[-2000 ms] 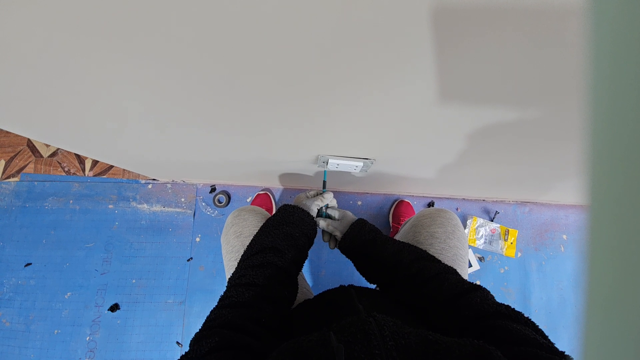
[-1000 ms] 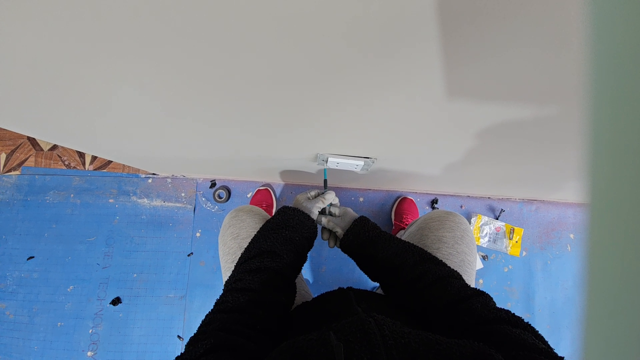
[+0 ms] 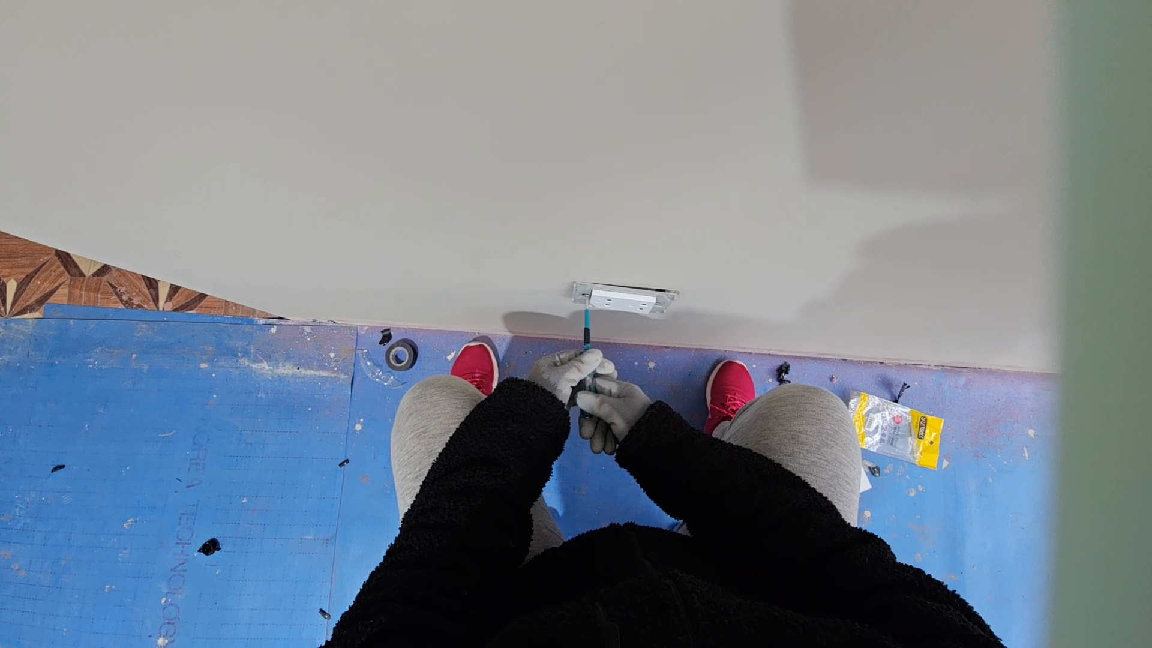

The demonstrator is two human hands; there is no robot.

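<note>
A white wall socket (image 3: 623,299) with a metal mounting frame sits low on the pale wall. The teal and black shaft of a screwdriver (image 3: 587,331) reaches up to the left end of that frame; its tip is too small to make out. In a grey-white glove, my left hand (image 3: 569,373) is closed around the tool's upper part. My right hand (image 3: 612,412), gloved alike, grips the lower end just below and to the right. The fingers of both hands hide most of the handle.
Blue protective sheeting (image 3: 180,432) covers the floor, with patterned wood flooring (image 3: 108,283) at left. A roll of dark tape (image 3: 401,355) lies left of my feet, a yellow and clear plastic packet (image 3: 896,430) at right. Black scraps are scattered about. A green vertical edge (image 3: 1105,324) stands far right.
</note>
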